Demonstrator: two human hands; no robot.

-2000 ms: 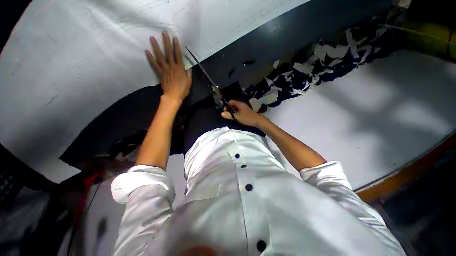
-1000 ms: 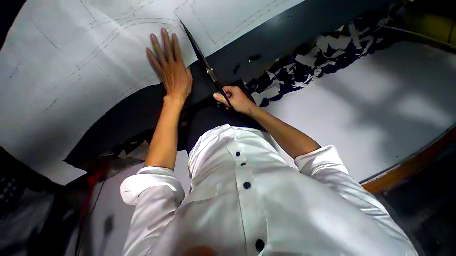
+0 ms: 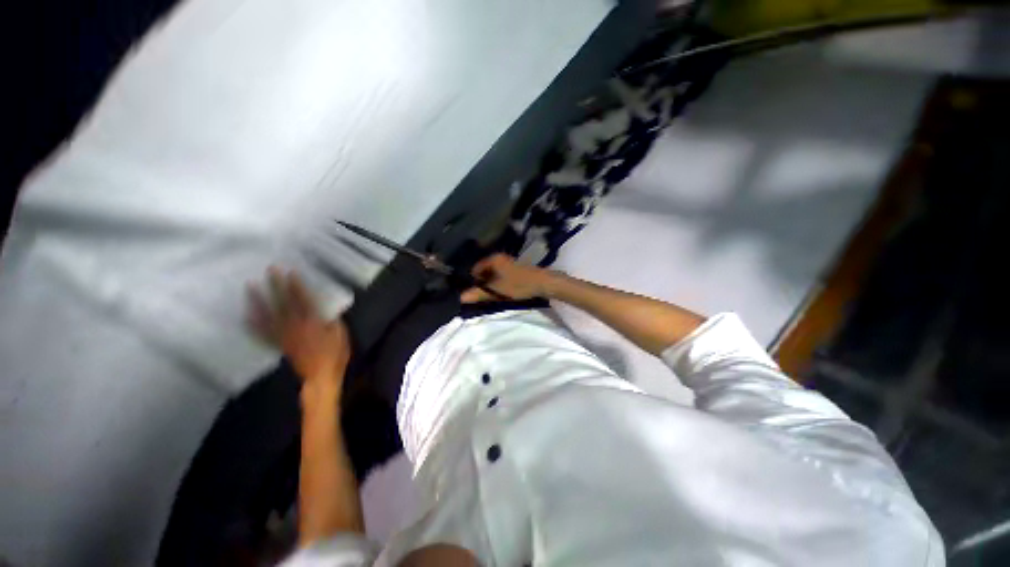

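A large white cloth (image 3: 144, 188) with faint lines and some folds covers the left and top of the dark table (image 3: 504, 150). My right hand (image 3: 504, 279) is closed on the handles of the long shears (image 3: 415, 257). The blades look shut or nearly so and point left over the cloth's near edge; whether they lie over or under part of it is blurred. My left hand (image 3: 294, 321) is blurred, fingers spread, over the cloth left of the blades. It holds nothing that I can see.
White and dark scraps (image 3: 593, 161) lie piled along the table's near edge. A pale surface (image 3: 720, 166) with a brown wooden edge (image 3: 847, 260) is at the right. Something yellow (image 3: 786, 13) shows at the top right.
The view has turned and the cloth appears tilted more steeply, with folds showing near my left hand. My left hand now appears lower and farther from the shears. The shears point more to the left.
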